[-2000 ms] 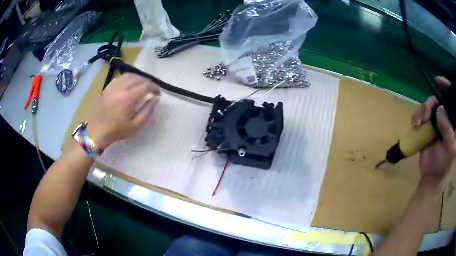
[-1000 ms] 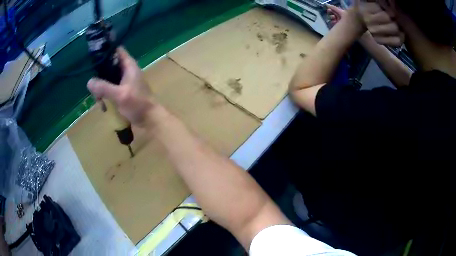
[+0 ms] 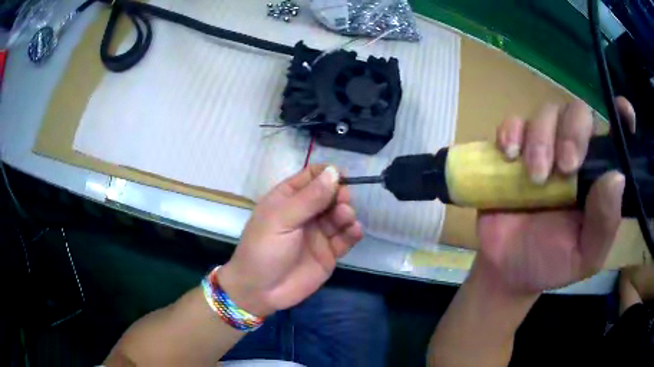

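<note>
My right hand (image 3: 548,193) grips the yellow-and-black electric screwdriver (image 3: 509,175), which lies level with its bit pointing left. My left hand (image 3: 297,229) has its thumb and fingertip closed on the end of the bit (image 3: 362,180); whether a screw is between them is hidden. The black fan unit (image 3: 344,97) lies behind the hands on the white foam sheet, fan side up, with a silver screw (image 3: 342,129) standing at its near edge. Thin wires stick out of the unit, one of them red (image 3: 309,153). The thick black cable (image 3: 215,30) runs left from the unit to a loop.
Loose screws (image 3: 283,10) and a clear screw bag (image 3: 369,16) lie at the back. A wrapped cable end (image 3: 41,44) is at the far left. The foam sheet (image 3: 179,107) lies over brown cardboard (image 3: 495,93). A person's arm (image 3: 634,283) shows at the right edge.
The view has swung back from the bare cardboard and the person at the right to the fan unit. The screwdriver now points left, and my left hand has come to its bit.
</note>
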